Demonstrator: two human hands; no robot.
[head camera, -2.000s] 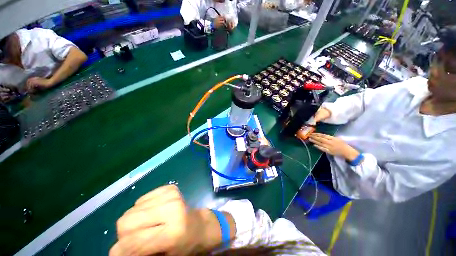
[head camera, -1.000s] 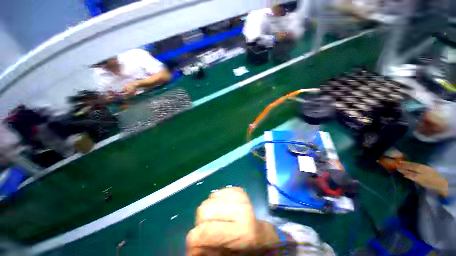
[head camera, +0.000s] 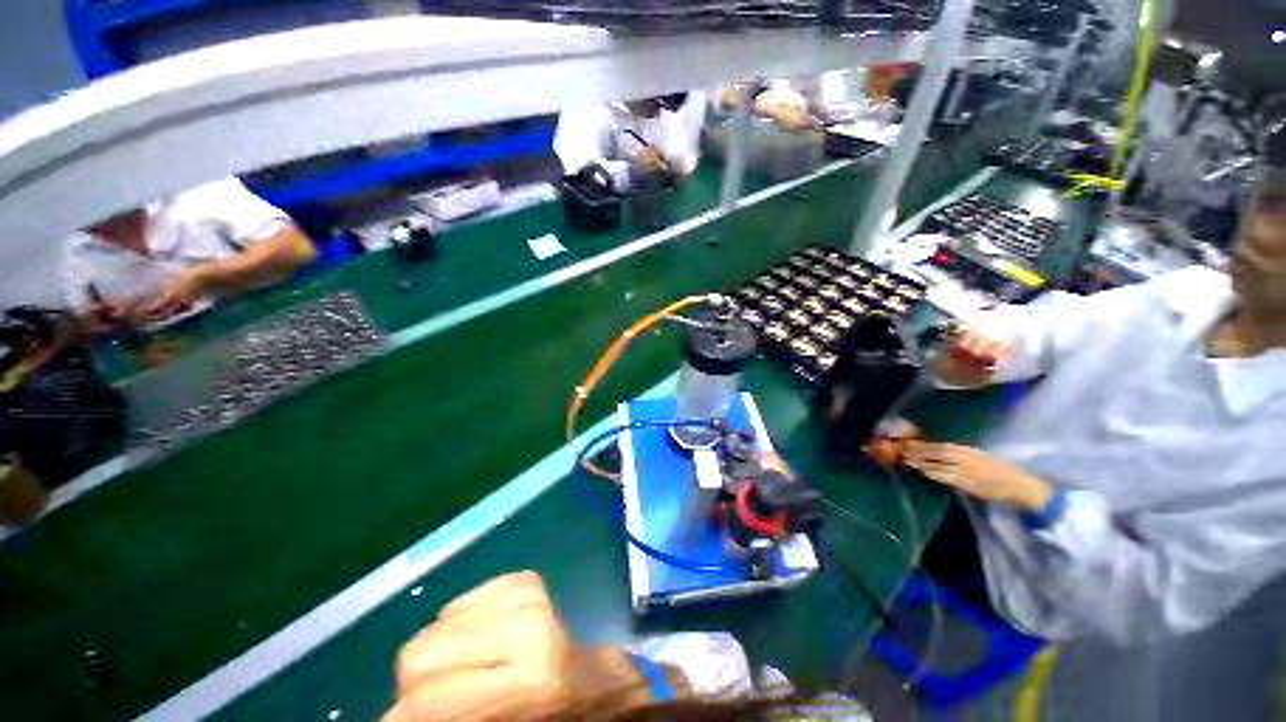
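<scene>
My right hand (head camera: 487, 652) is at the bottom edge, back of the hand up and fingers curled away from view, with a blue band at the wrist. Whether it holds anything is hidden. My left hand is not in view. Right of and beyond my right hand, a blue plate (head camera: 652, 494) carries an upright grey cylinder with a black collar and a black-and-red knob (head camera: 766, 508). Orange and blue hoses loop at its left side.
The green conveyor belt (head camera: 409, 423) runs beyond a pale rail (head camera: 395, 571). A black tray (head camera: 776, 343) of gold-centred parts lies behind the fixture. A person in white (head camera: 1142, 451) works at right. A clear tray (head camera: 184, 423) of small parts and more people are across the belt.
The view swung left, blurred, then swung back; the scene now sits slightly lower and further right than at first. My right hand stays curled. The person at right has moved their upper hand.
</scene>
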